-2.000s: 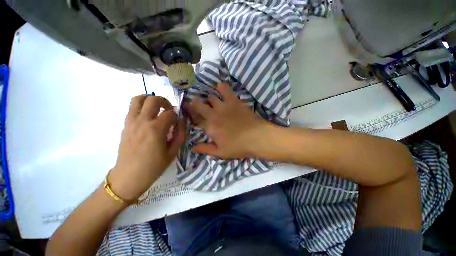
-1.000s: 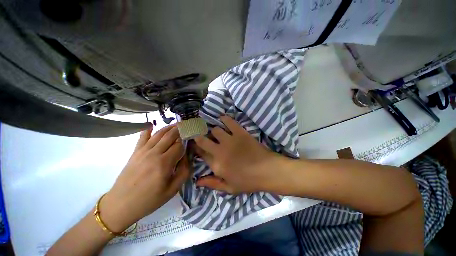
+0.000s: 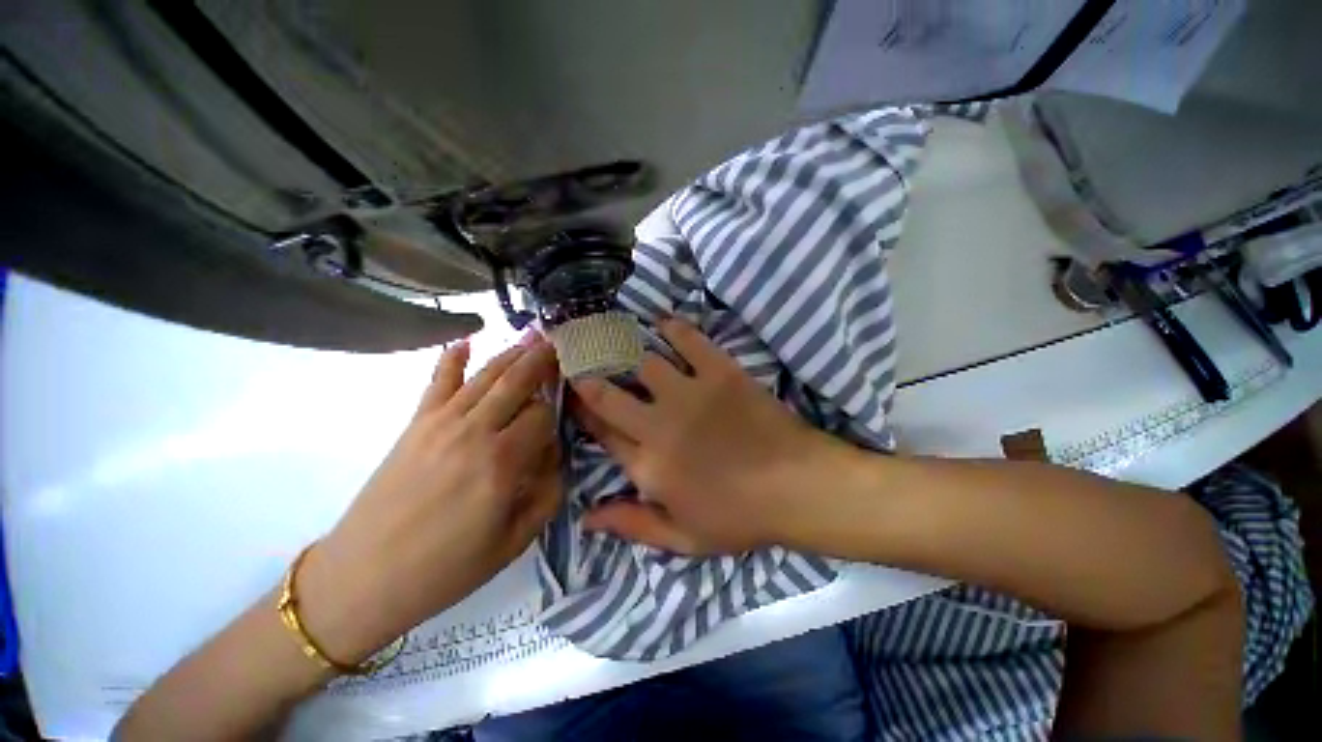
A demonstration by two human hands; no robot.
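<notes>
The striped grey-and-white garment piece (image 3: 795,247) runs from behind the machine head down to the table's front edge, bunched under my hands. My left hand (image 3: 461,486) is at the cloth's left edge, fingers pointing at the needle area. Its thumb is mostly hidden. My right hand (image 3: 711,449) lies on the cloth with fingers spread, and cloth is gathered between thumb and fingers. The cream knurled knob (image 3: 597,345) of the sewing machine head (image 3: 479,102) is over the fingertips and hides the needle and the stitching spot.
The white table (image 3: 174,478) has a ruler scale along its front edge. A brown tab (image 3: 1024,445) and a black-handled tool (image 3: 1182,341) are at the right. A paper note (image 3: 942,51) is on the machine head. More striped cloth (image 3: 957,667) hangs over the lap.
The view has moved closer under the machine head. My left hand has flattened from a raised pinch, its fingers reaching forward beside the knob. My right hand stays on the cloth.
</notes>
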